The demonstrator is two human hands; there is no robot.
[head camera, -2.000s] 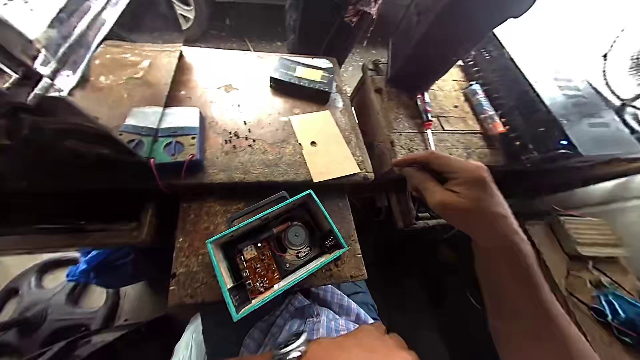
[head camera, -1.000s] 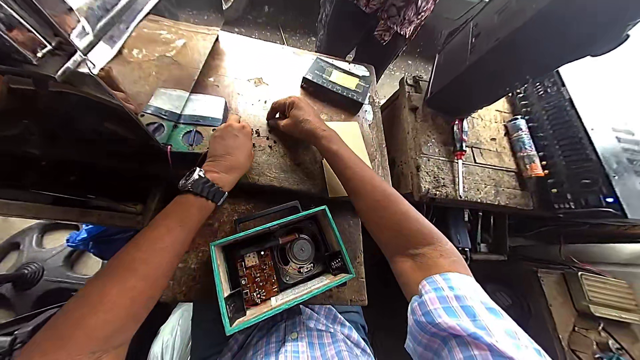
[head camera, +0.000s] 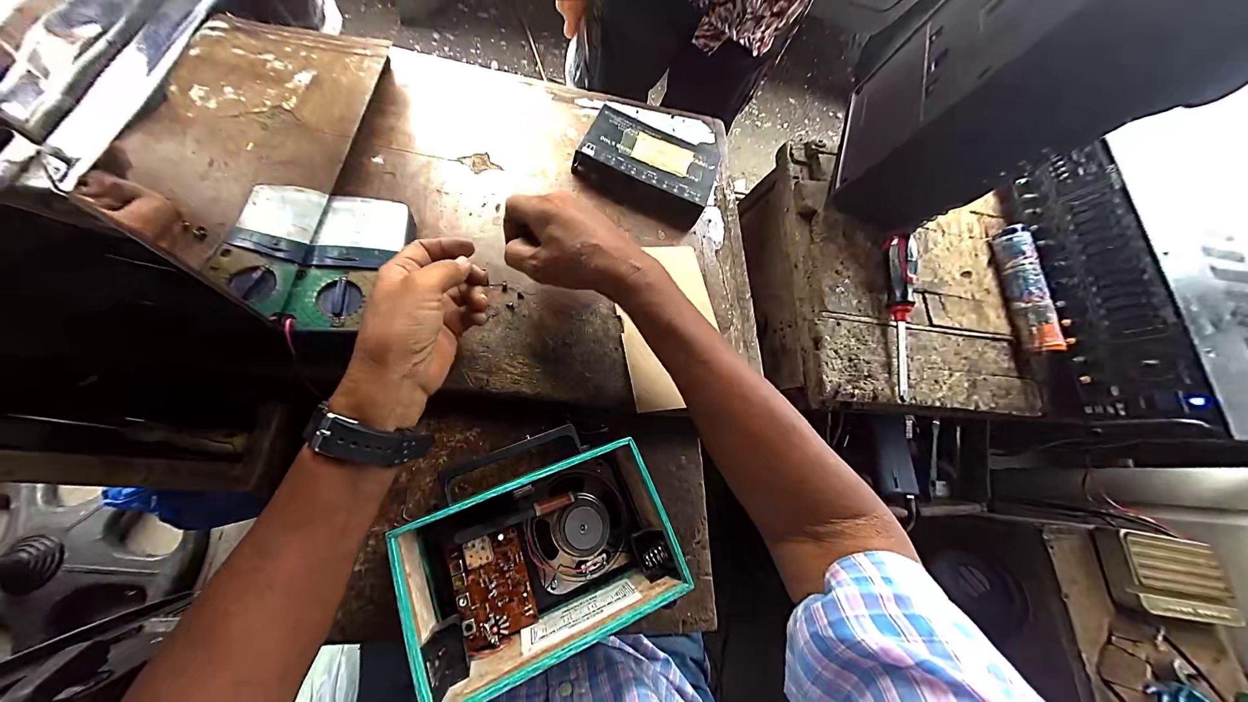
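Observation:
My left hand (head camera: 414,317), a black watch on its wrist, has its fingers curled over the wooden bench (head camera: 556,361); whether something small is pinched there is not clear. My right hand (head camera: 570,239) is half closed above the bench, and its palm is hidden. Between and below the hands lie several small dark screws or similar parts (head camera: 512,300). Nearest me stands an open radio case (head camera: 663,517) with teal edges, holding a circuit board (head camera: 492,590) and a round speaker (head camera: 583,526). A green analog multimeter (head camera: 336,292) is left of my left hand.
A flat tan board (head camera: 653,366) lies under my right forearm. Behind it is a black box (head camera: 648,161) with a yellow label. To the right, a red-handled screwdriver (head camera: 901,292) and a spray can (head camera: 1029,288) lie on a worn wooden crate (head camera: 858,361). A person stands beyond the bench.
My right hand has gone from near the crate to the bench beside my left hand, and has since lifted away from the small parts. My left hand has moved up from beside the radio case.

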